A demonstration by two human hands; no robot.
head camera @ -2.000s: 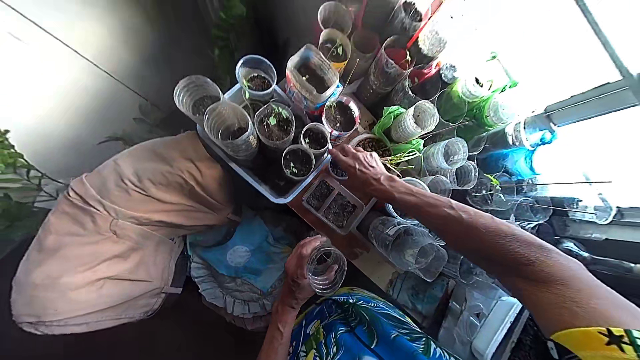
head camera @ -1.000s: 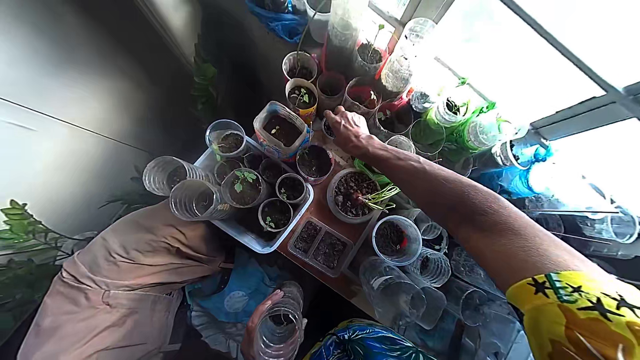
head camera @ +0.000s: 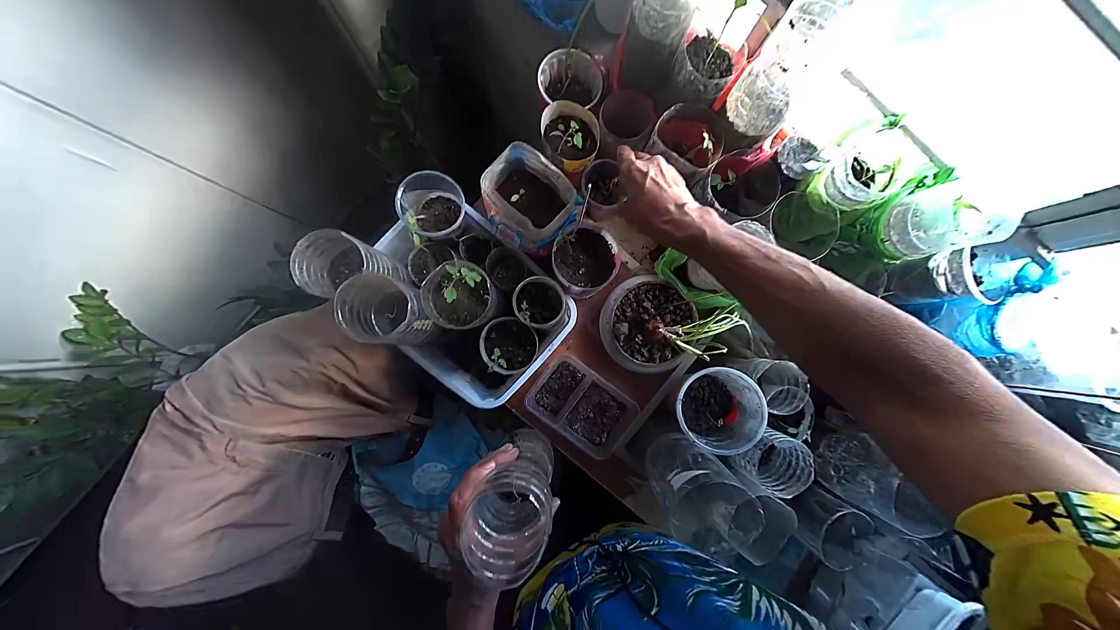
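My left hand (head camera: 472, 507) is closed around a clear ribbed plastic cup (head camera: 506, 529) low in the view; something small and green shows inside it. My right arm reaches across the table, and my right hand (head camera: 652, 188) is at the rim of a small dark-filled pot (head camera: 604, 185); its fingertips are partly hidden, so whether they grip the rim cannot be told. Beside that pot are a cut carton with a seedling (head camera: 529, 197), a yellow cup with a seedling (head camera: 570, 136) and a cup of soil (head camera: 584, 260).
A white tray (head camera: 560, 337) holds several seedling cups. Near it are a two-cell soil container (head camera: 582, 407) and a round pot with a sprouting bulb (head camera: 649, 322). Clear cut bottles (head camera: 717, 499) lie at lower right. Potted plants in green bags (head camera: 910, 210) stand by the window. A person's knee (head camera: 289, 376) is at left.
My right hand has moved from beside the two-cell container, past the bulb pot, to the small pot farther back. My left hand has kept the clear cup. The view has shifted.
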